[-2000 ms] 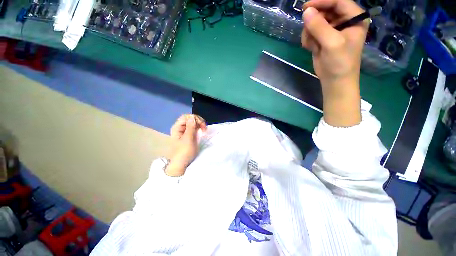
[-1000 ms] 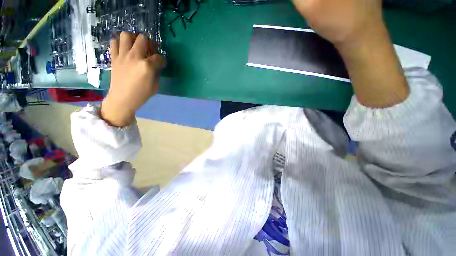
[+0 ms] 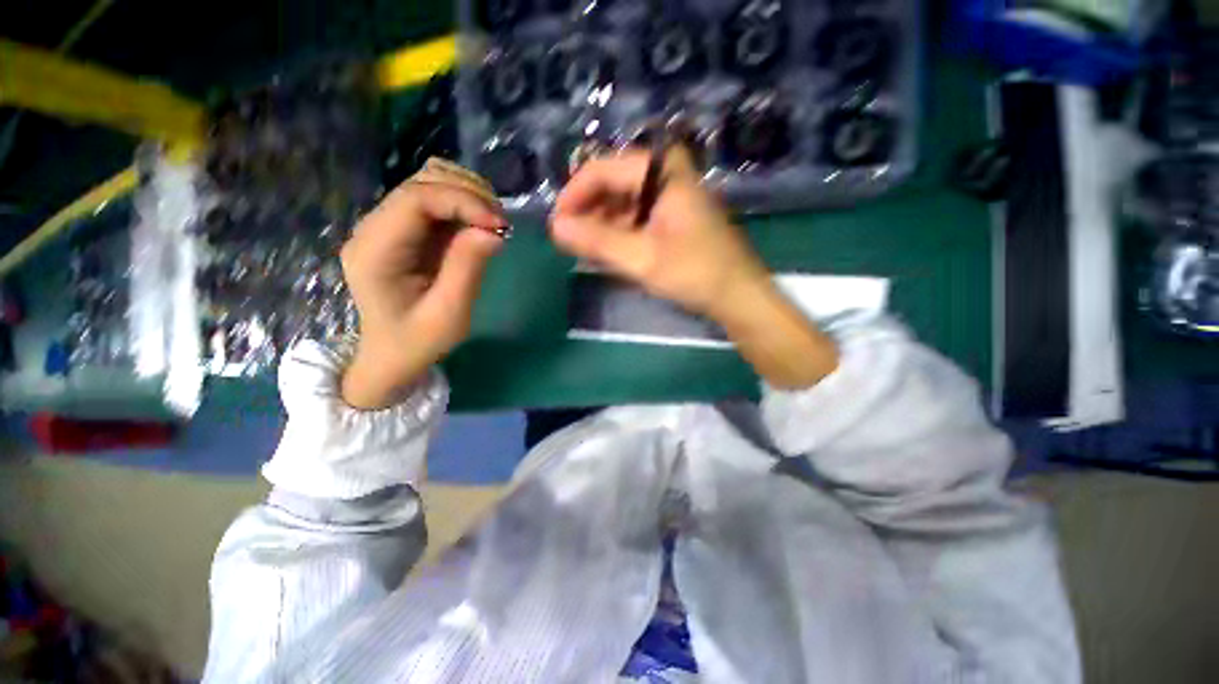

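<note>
My left hand [image 3: 415,274] is raised over the bench at centre left, with thumb and fingertips pinched on a tiny dark, shiny part [image 3: 500,230]. Its exact shape is too small to tell. My right hand [image 3: 662,234] is just to the right, blurred, with the fingers curled round the dark tweezers [image 3: 651,187]. The tweezers' tip cannot be made out. The two hands do not touch. The adhesive sheet [image 3: 628,310], dark grey with a white border, lies under my right hand and wrist, which hide part of it.
A clear blister tray of round-centred black modules [image 3: 906,127] stands behind my hands. Left trays [image 3: 267,254] hold shiny small parts, with white plastic wrap [image 3: 163,287] over them. A long black strip [image 3: 1036,267] lies at right, a single black module [image 3: 980,170] beside it, a blue bin [image 3: 1056,47] behind.
My left hand has come up from my lap, reached to the left tray, and moved right with a small part. My right hand is now near it. The view has shifted.
</note>
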